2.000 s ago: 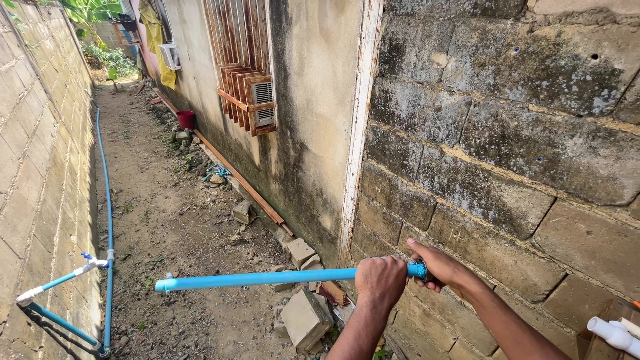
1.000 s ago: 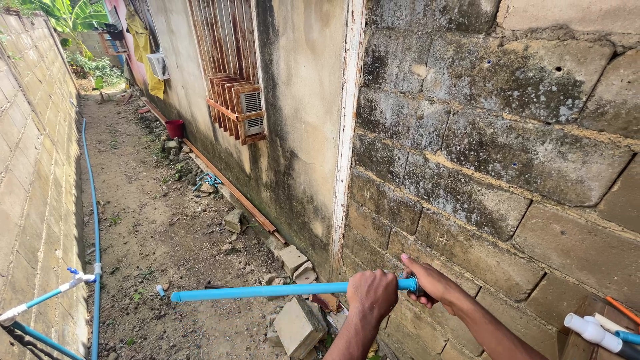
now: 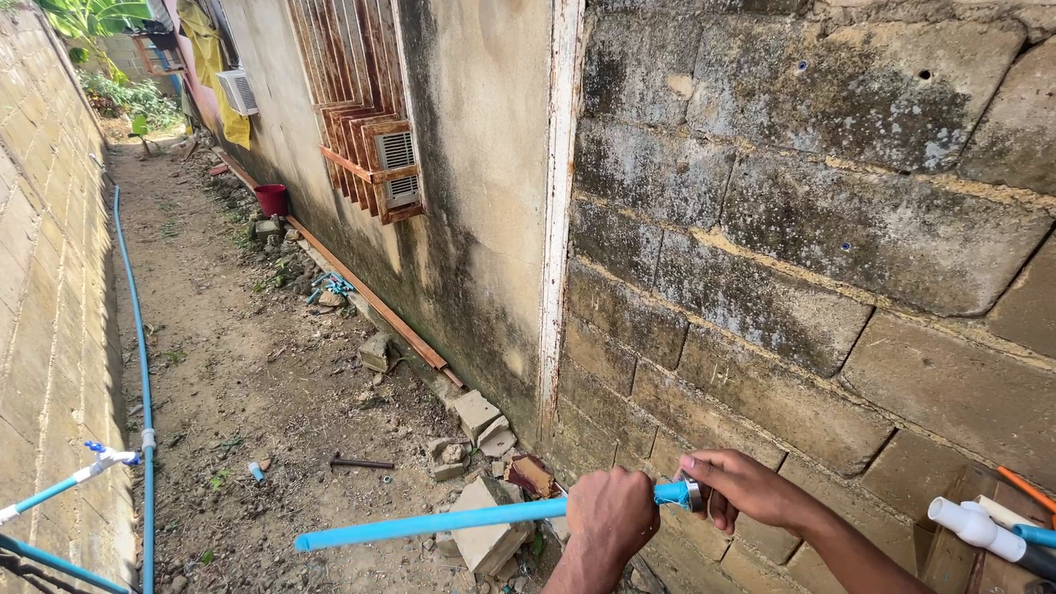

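Note:
A light blue plastic pipe (image 3: 437, 525) lies nearly level across the lower middle, its free end at the left. My left hand (image 3: 615, 511) is closed in a fist around the pipe near its right end. At that end sits a round metal fitting (image 3: 693, 495), with blue shavings on the pipe beside it. The fingers and thumb of my right hand (image 3: 730, 487) grip this fitting; its far face is hidden by them.
Concrete blocks (image 3: 487, 524) and rubble lie below the pipe. A block wall (image 3: 742, 346) rises at the right, near a wooden surface (image 3: 949, 536) with white pipe fittings (image 3: 978, 528). Left are a blue pipe line (image 3: 144, 363) and a valve (image 3: 111, 458). A red bucket (image 3: 271, 200) stands farther back.
The metal fitting at the pipe's right end now shows more plainly between my hands. Both hands stay near that end. The view has shifted somewhat.

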